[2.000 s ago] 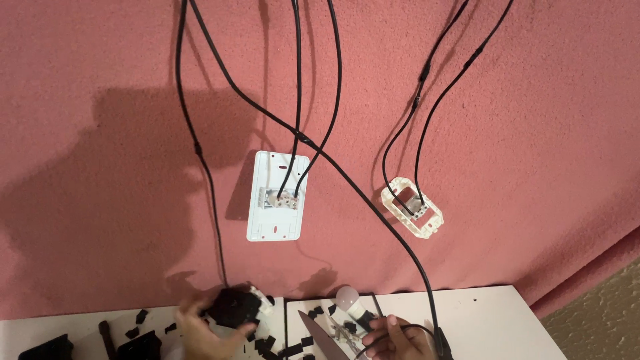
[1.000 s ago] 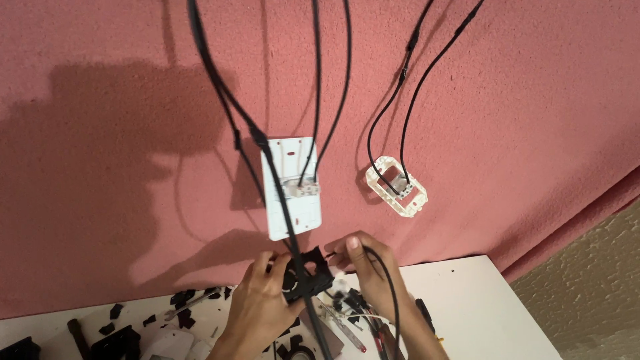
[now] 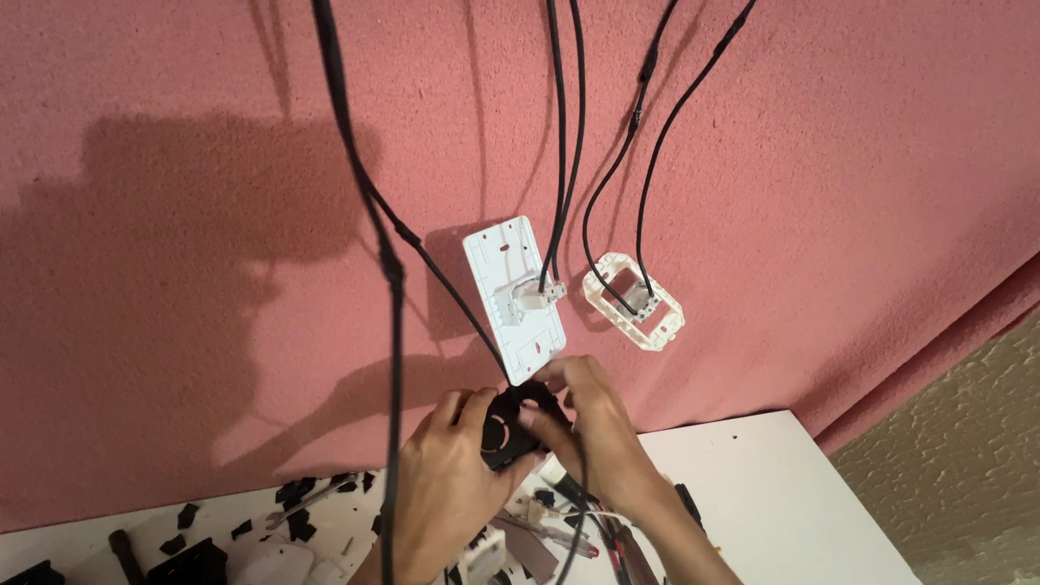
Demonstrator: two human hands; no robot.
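My left hand [image 3: 451, 475] grips the left side of a black plastic electrical box [image 3: 497, 431] with round knockouts. The fingers of my right hand [image 3: 597, 431] are on the box's right side, near a black cable at its top edge. Just above hangs a white switch or socket plate [image 3: 546, 345], its back towards me, with black wires [image 3: 559, 162] running into its module. A cream mounting frame [image 3: 668, 329] with a wired module hangs to the right, against the pink wall.
On the white tabletop [image 3: 764, 496] lie black plastic scraps [image 3: 301, 524], a wrench [image 3: 313, 498], a knife blade [image 3: 532, 552], a screwdriver [image 3: 569, 540] and a dark box [image 3: 191, 565]. A thick black cable [image 3: 396, 366] hangs in front of my left forearm. The pink wall [image 3: 772, 244] rises behind.
My hands, apart two seconds ago, are now together at the black box. Since one second ago, the box and both hands have come up against the lower end of the white plate, which has tilted.
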